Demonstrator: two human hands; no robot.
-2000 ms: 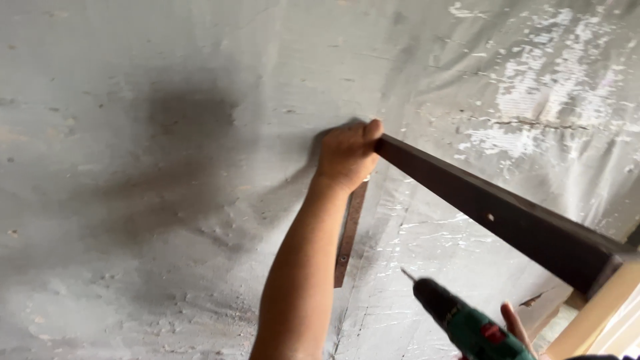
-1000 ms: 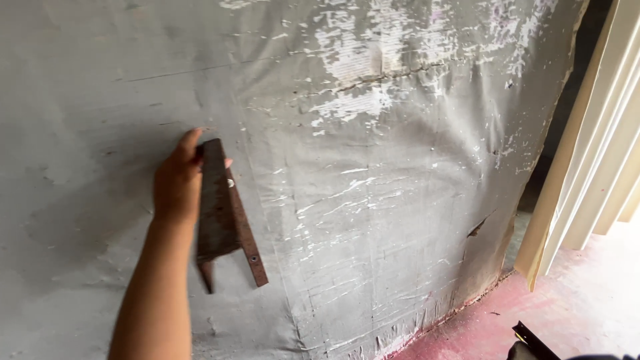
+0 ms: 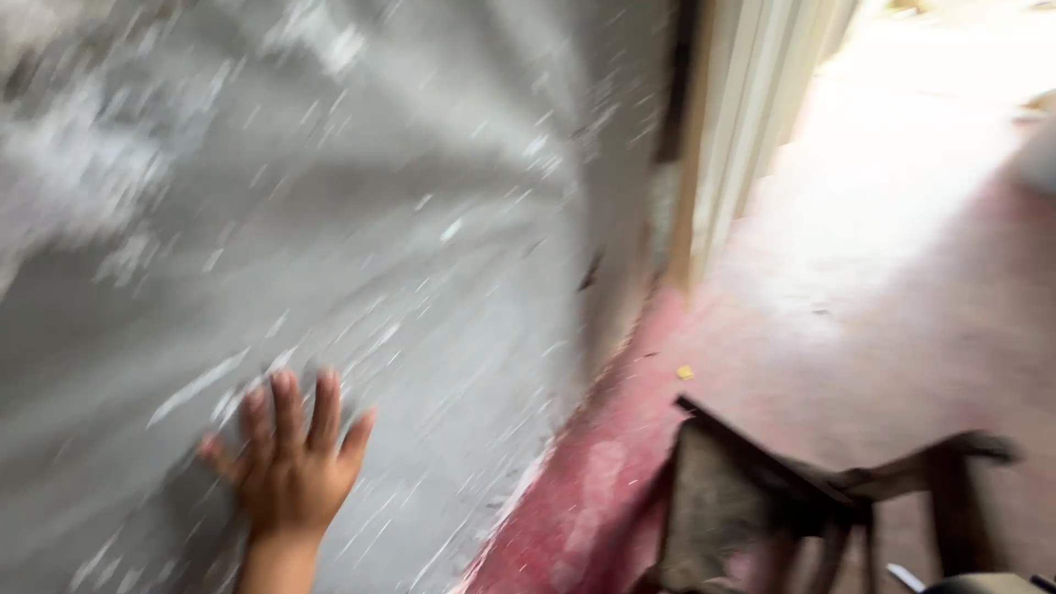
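Note:
My left hand [image 3: 293, 474] is bare, with its fingers spread against or just in front of the grey wall [image 3: 396, 272], which is wrinkled and has peeling white patches. Nothing is in that hand. My right hand is out of view. At the bottom right edge, a blurred pale, partly dark object [image 3: 973, 584] shows only in part; what it is I cannot tell.
A dark, worn wooden chair or stool [image 3: 767, 478] stands on the red floor [image 3: 610, 462] at the lower right. Pale vertical folds, like a curtain [image 3: 734, 124], hang beside the wall's right edge. Bright light falls on the floor behind.
The dark bracket-like bar that my left hand held at the wall is no longer in it. The right hand and green drill have left view. My view has swung right and down.

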